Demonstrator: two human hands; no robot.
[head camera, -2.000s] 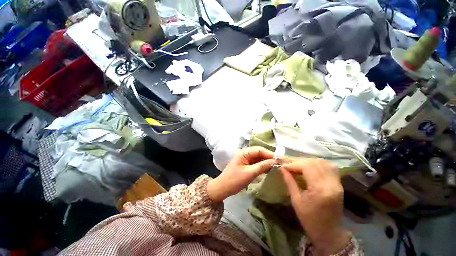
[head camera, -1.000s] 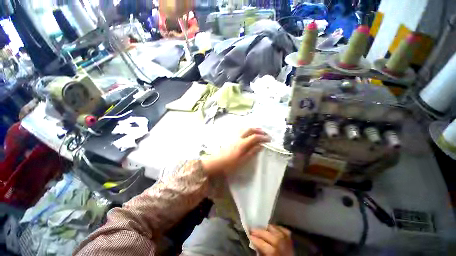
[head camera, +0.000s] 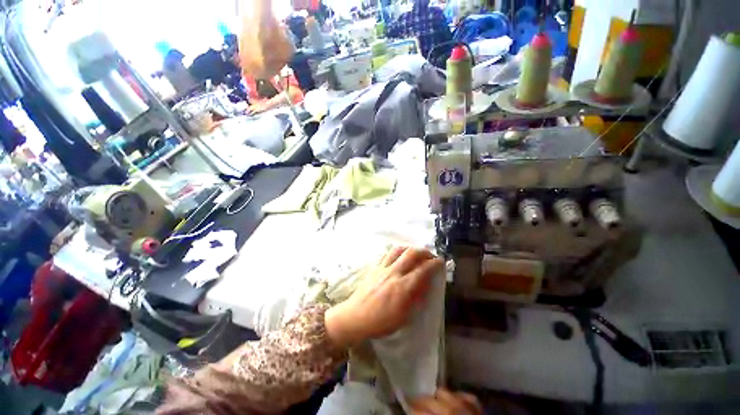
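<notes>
A white fabric panel (head camera: 410, 352) hangs from the needle area of the overlock machine (head camera: 527, 174) over the table's front edge. My left hand (head camera: 385, 296) lies on its upper part, fingertips close to the presser foot area (head camera: 448, 253). My right hand (head camera: 442, 403) is at the bottom edge of the picture, partly cut off, holding the panel's lower edge. Pale green fabric (head camera: 357, 182) lies on the table behind my left hand. The exact needle point is too dark to see.
Four tension knobs (head camera: 531, 212) face front. Green thread cones (head camera: 533, 71) and a white cone (head camera: 704, 93) stand behind and right. A lockstitch machine (head camera: 126, 209), white scraps (head camera: 211, 255) and a scrap bag (head camera: 182, 324) are left. Grey fabric (head camera: 369, 121) lies behind.
The view has swung toward the overlock machine. Both hands have gone from pinching something small together to holding the white panel at the machine. Since one second ago, my left hand has its fingertips nearer the foot.
</notes>
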